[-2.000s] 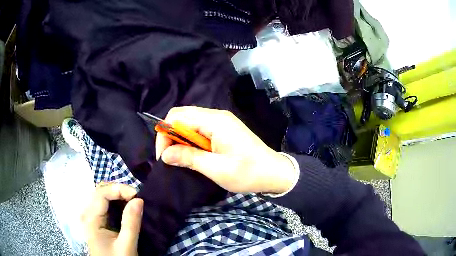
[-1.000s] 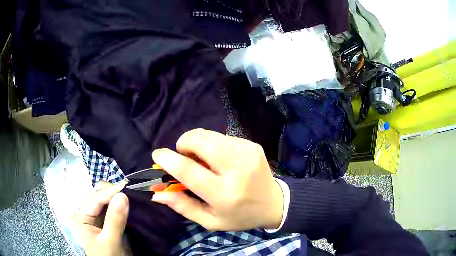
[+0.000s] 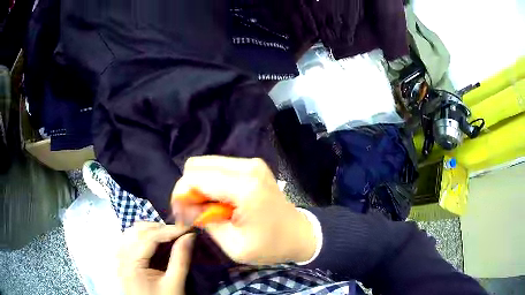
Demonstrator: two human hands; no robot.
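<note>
A dark purple-black jacket (image 3: 178, 109) lies across the lap over a black-and-white checked apron (image 3: 276, 279). My right hand (image 3: 244, 210) holds orange-handled thread snips (image 3: 214, 213); they are blurred and their blades are hidden. My left hand (image 3: 152, 253), cut off by the lower edge, pinches the jacket's edge between thumb and finger. The fingertips of both hands are close together at the cloth.
Clear plastic bags (image 3: 345, 92) lie right of the jacket, below maroon garments (image 3: 357, 26). A dark bag of blue items (image 3: 371, 167) is at right, near a silver-black motor (image 3: 448, 124) and a yellow box (image 3: 453, 187). A carton (image 3: 57, 154) stands at left.
My right hand first moved down with the snips, then slightly up; the blades have gone from view. My left hand has moved right along the jacket edge. The whole view has shifted slightly.
</note>
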